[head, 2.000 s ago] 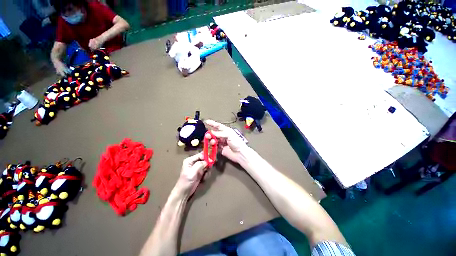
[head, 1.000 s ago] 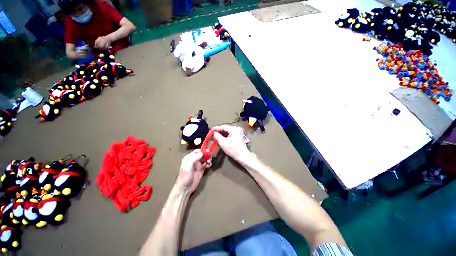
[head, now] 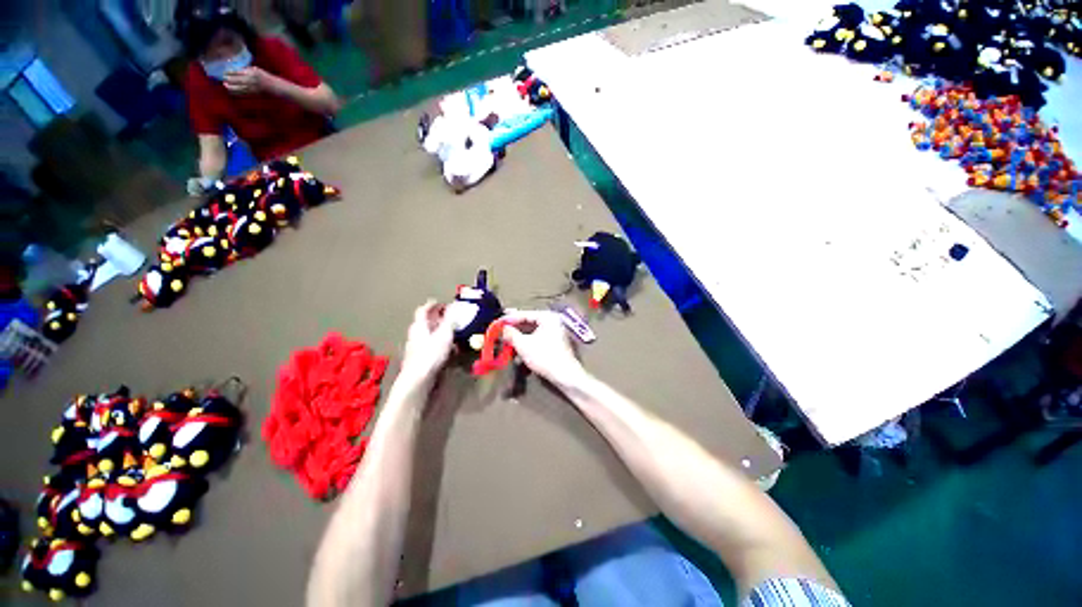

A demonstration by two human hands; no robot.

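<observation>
A black plush penguin [head: 476, 313] with a white belly is on the brown table in front of me. My left hand [head: 430, 339] grips it at its left side, fingers partly hidden by it. My right hand [head: 536, 342] holds a red scarf loop [head: 494, 346] against the penguin's lower right side; the loop is not around its neck. A red scarf pile [head: 323, 415] lies left of my hands. Pinkish-silver thread snips [head: 575, 323] lie just right of my right hand. Another black penguin [head: 606, 270] without a scarf lies near the right edge.
Finished penguins with scarves [head: 134, 474] cluster at left, more [head: 237, 223] farther back. A white and light blue plush [head: 463, 145] lies at the far edge. A masked person in red sits beyond. A white table [head: 759, 237] at right bears black penguins and small orange-blue pieces.
My left hand has let go of the red loop, moved up and left, and taken hold of the penguin. My right hand keeps the loop. The other person's hand has risen to the mask.
</observation>
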